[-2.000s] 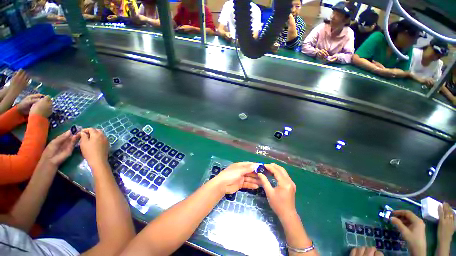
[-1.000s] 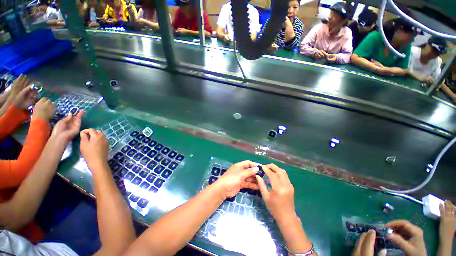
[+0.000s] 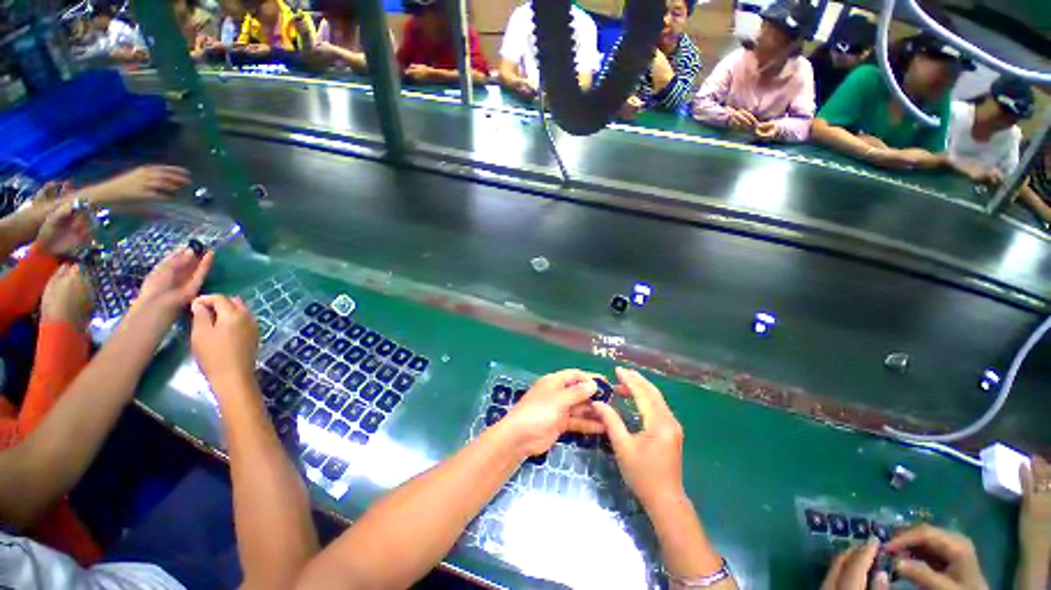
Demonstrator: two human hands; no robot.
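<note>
My left hand [image 3: 556,411] is in the middle of the view, above a clear blister tray [image 3: 496,532]. Its fingertips hold a small black square housing [image 3: 600,390]. My right hand [image 3: 648,436], with a bracelet at the wrist, is just right of it. Its index finger is raised and its thumb is close to the housing; whether it touches is unclear. The tray lies on the green ledge, with black parts in its upper pockets and pale pockets lower down. My hands hide part of the tray.
A fuller tray [image 3: 346,375] lies to the left. Neighbours' hands work at the far left and lower right. The dark belt [image 3: 461,242] beyond the ledge [image 3: 738,461] carries a black square [image 3: 619,303] and bright pieces [image 3: 764,323]. A white block [image 3: 1005,470] is at right; a ribbed hose hangs above.
My right fingers have opened a little around the housing, which stays at my left fingertips. The belt pieces have shifted left. The left neighbour's hand has moved and now holds a dark part.
</note>
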